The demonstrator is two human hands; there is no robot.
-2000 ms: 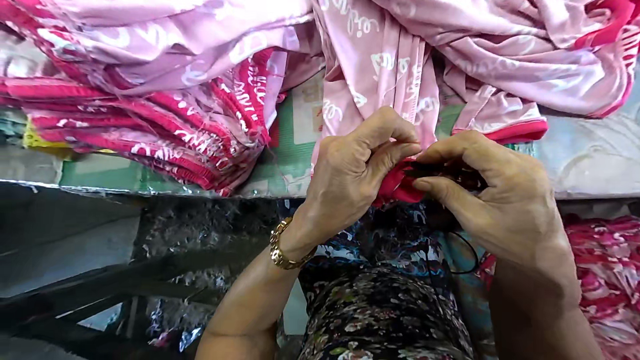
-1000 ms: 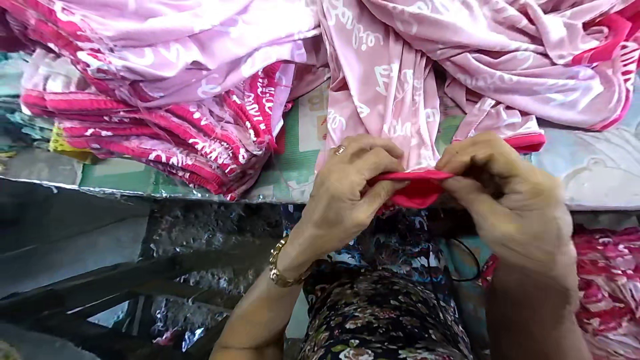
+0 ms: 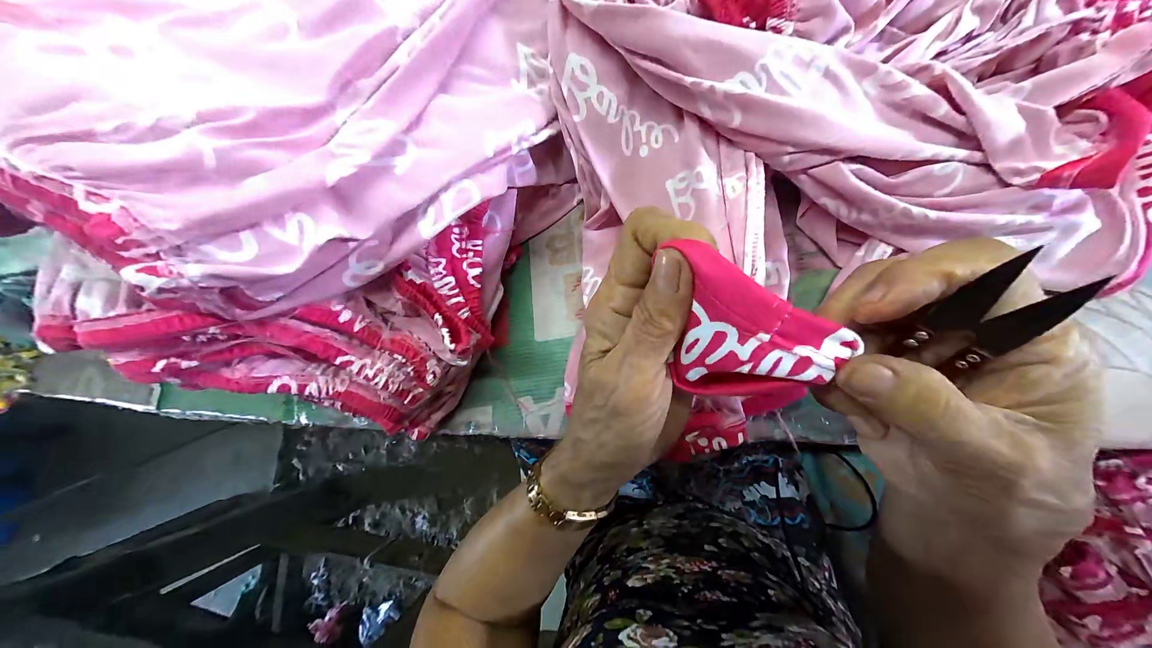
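Observation:
A hot-pink fabric band (image 3: 747,333) with white lettering, at the end of a light pink garment piece (image 3: 648,153), is stretched between both hands. My left hand (image 3: 634,360), with a gold bracelet at the wrist, pinches the band's left end between thumb and fingers. Its right end is pinched by my right hand (image 3: 963,405) between thumb and forefinger. That same hand also carries black thread snips (image 3: 985,315), whose two blades stand apart and point up and right; their handle end is hidden in the fingers.
Stacked pink garments with hot-pink edges (image 3: 297,351) lie at the left of the table (image 3: 504,387). More light pink fabric (image 3: 882,135) spreads across the back right. Red and pink printed cloth (image 3: 1102,549) is low at the right, below the table edge.
The hot-pink band has come up nearer the camera, and its lettered side now faces up. The right hand has turned, so the snips' blades show plainly.

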